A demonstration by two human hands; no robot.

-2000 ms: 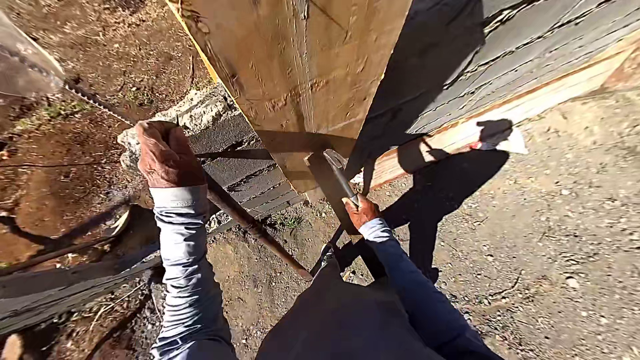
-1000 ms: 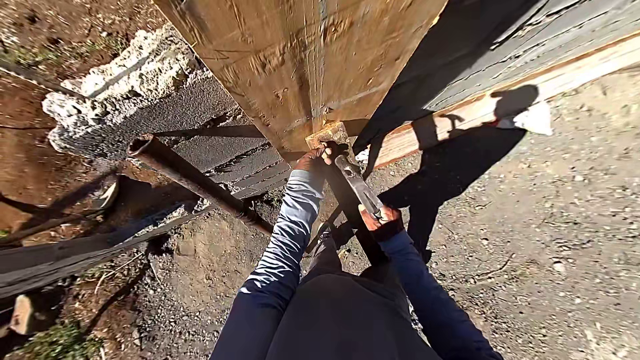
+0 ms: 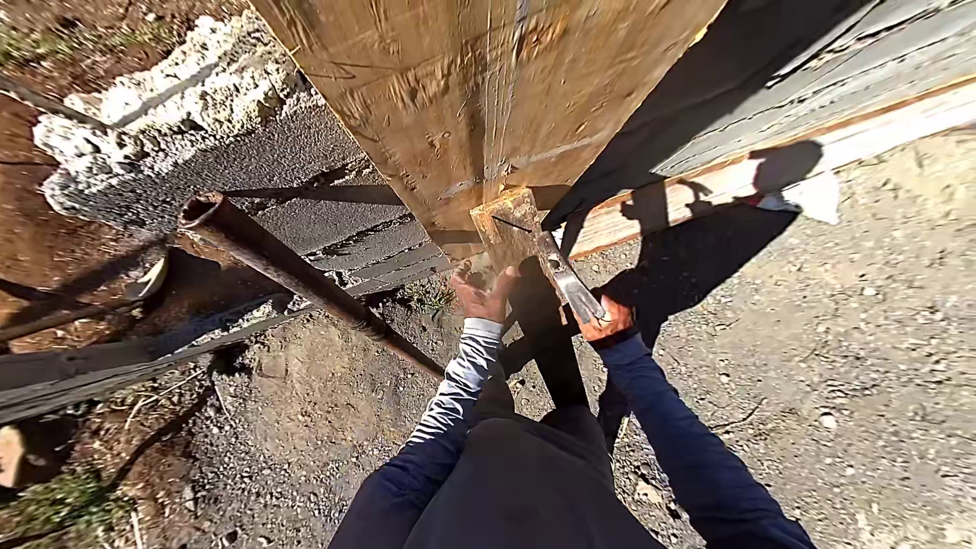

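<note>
A wooden block [image 3: 505, 229] lies against the lower end of a large wooden panel [image 3: 488, 99], with a dark nail [image 3: 512, 223] at its sunlit face. My left hand [image 3: 483, 293] is just below the block, fingers apart and pointing up; the thumb side is close to or touching its lower edge, and I see nothing held in it. On the right, my right hand [image 3: 608, 319] is closed around a metal claw hammer [image 3: 570, 284], near its head. The hammer lies beside the block's right edge. Its handle is mostly hidden by the hand and shadow.
A rusty metal pipe [image 3: 305, 278] slants up at my left. Beyond it are a grey concrete wall [image 3: 206, 164] with a rough white top and a wooden board [image 3: 114, 366]. A long timber [image 3: 732, 179] runs along the grey wall at right. Gravelly ground [image 3: 808, 343] lies below it.
My left hand went from the pipe to the block, and then moved down from the block's face to its lower edge. The pipe leans free of the hand. My right hand keeps the hammer.
</note>
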